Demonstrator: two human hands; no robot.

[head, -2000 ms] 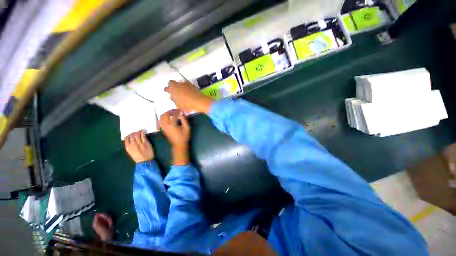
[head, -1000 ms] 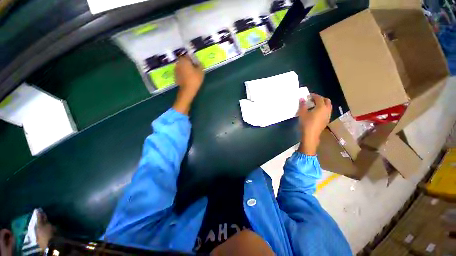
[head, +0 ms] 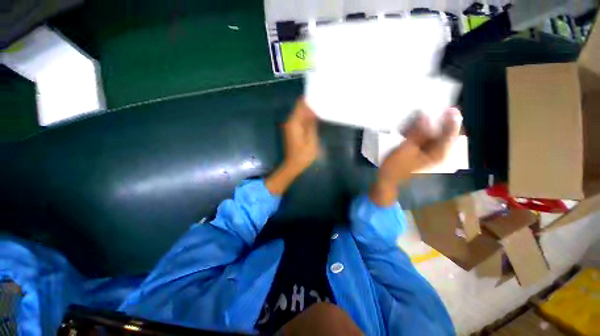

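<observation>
A blurred white card insert (head: 378,72) is held up between my two hands over the bench edge, in front of the row of open boxes. My left hand (head: 301,138) holds its lower left corner. My right hand (head: 424,144) holds its lower right side. The stack of white inserts (head: 452,156) lies on the bench behind and beside my right hand, partly hidden. A white retail box with a lime-green packet (head: 294,56) and black accessories shows left of the insert; the insert hides much of the other boxes.
A white-covered box with its lid up (head: 69,85) stands at far left on the green belt (head: 164,52). A dark post (head: 483,41) stands at upper right. A large open brown carton (head: 545,131) is at right, with cardboard pieces below it. A blue sleeve (head: 39,275) shows at lower left.
My right hand has lifted an insert off the stack and moved it leftward and up. My left hand has left the boxes and now holds the insert too. The view has shifted.
</observation>
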